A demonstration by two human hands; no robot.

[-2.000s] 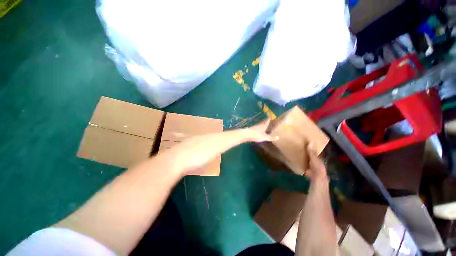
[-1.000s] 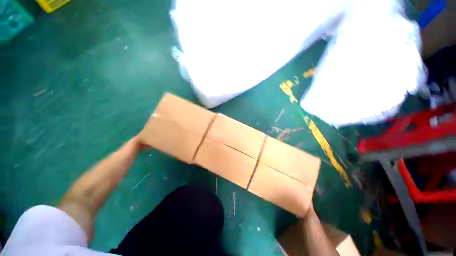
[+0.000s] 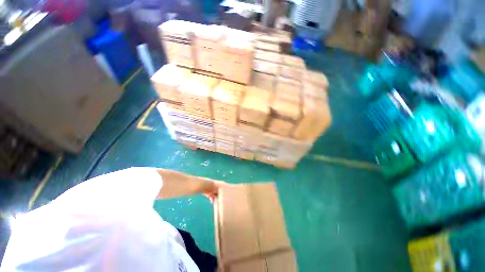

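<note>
A row of packed cartons [image 3: 250, 220], plain brown with a centre seam, is held out in front of me at the bottom centre and is cut off by the lower edge. My left hand [image 3: 211, 191] is at the far left corner of the row, gripping it, small and blurred. My left arm in a white sleeve reaches in from the left. My right hand is out of the picture. The palletised stack [image 3: 228, 101] of cartons stands beyond the row, uneven on top, with higher cartons at its back left.
Large cartons [image 3: 58, 85] stand at the left, a blue bin [image 3: 114, 50] behind them. Green plastic crates [image 3: 436, 180] are stacked at the right, with a yellow crate [image 3: 431, 254] at the lower right. Yellow lines and a dark cable cross the green floor.
The view has swung from the white bags and red stool to the palletised stack. The carton row, lifted between both hands a second ago, has come along; my right hand has left the picture.
</note>
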